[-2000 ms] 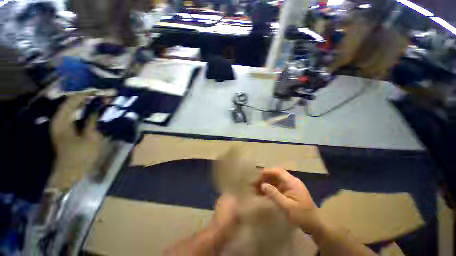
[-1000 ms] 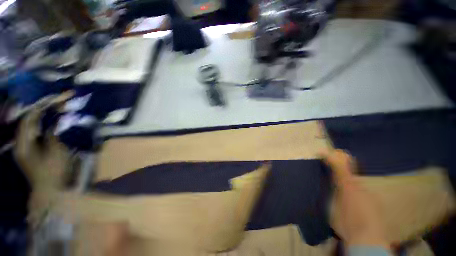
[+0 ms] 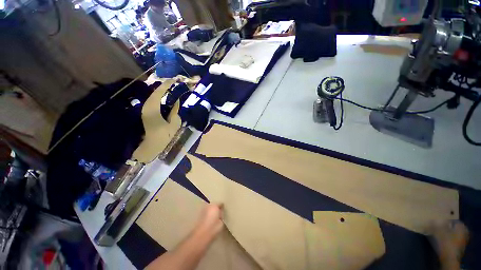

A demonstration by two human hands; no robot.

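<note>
A long tan card pattern (image 3: 327,169) lies along the far edge of the dark fabric (image 3: 274,182). A second long card (image 3: 258,211), with a wide end and a punched hole, lies nearer, at a slant. A third card (image 3: 174,211) lies at the near left, partly hidden by my left arm. My left hand (image 3: 210,219) is at the edge where the second and third cards meet, fingers bunched; whether it grips card is unclear. My right hand (image 3: 449,240) is blurred, by the far card's right end; its fingers cannot be made out.
Metal weights (image 3: 122,216) lie at the table's left edge, beside draped dark cloth (image 3: 89,126). A small corded tool (image 3: 326,108) and a cutting machine (image 3: 403,126) stand on the pale table (image 3: 285,124). Bundles with white slips (image 3: 198,103) lie beyond the fabric. A person (image 3: 158,21) is far back.
The view has swung left and sharpened. The second card now lies slanting close below the far card. My left hand is now at a card edge; my right hand is at the far card's right end.
</note>
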